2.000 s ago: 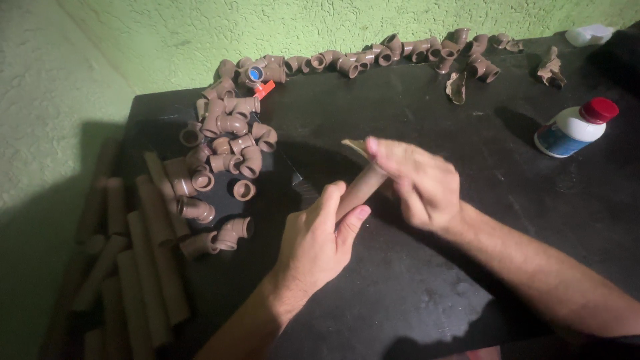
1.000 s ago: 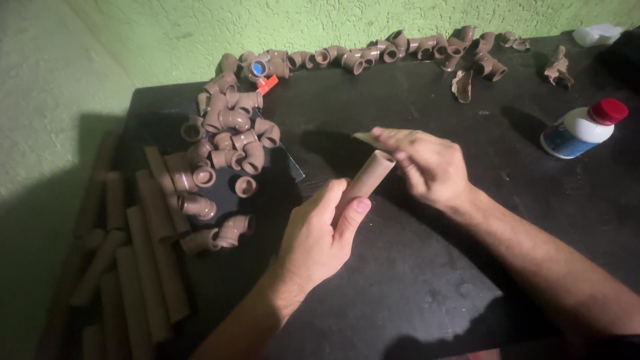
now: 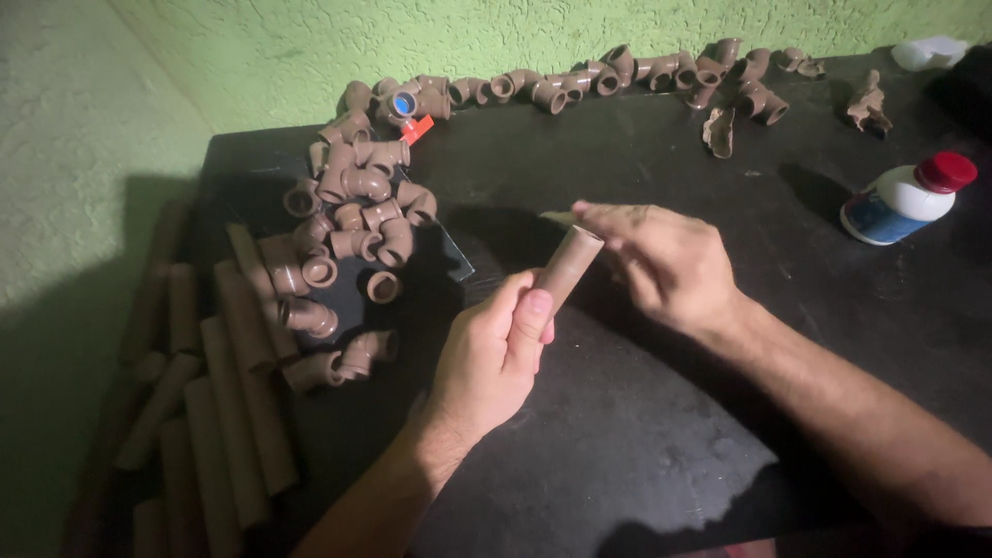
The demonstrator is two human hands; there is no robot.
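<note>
My left hand (image 3: 496, 356) is closed around a short brown plastic pipe (image 3: 572, 267), tilted with its open end up and to the right. Close to that end, on its right, is my right hand (image 3: 670, 263). Between its fingers a thin tan piece (image 3: 559, 218), perhaps folded sandpaper, sticks out to the left behind the pipe's end. The right fingers hide most of this piece, and whether it touches the pipe cannot be told.
Brown pipe fittings (image 3: 364, 184) lie in a cluster at the left, and more fittings (image 3: 549, 94) line the wall. Cut pipes (image 3: 232, 434) are at the lower left. A red-capped white bottle (image 3: 903, 201) stands right, near crumpled brown scraps (image 3: 868, 105). A red valve handle (image 3: 418, 130) lies among fittings.
Two seconds ago my right hand covered the pipe's upper end; it has since moved off to the right side, and the open end shows. My left hand keeps its hold.
</note>
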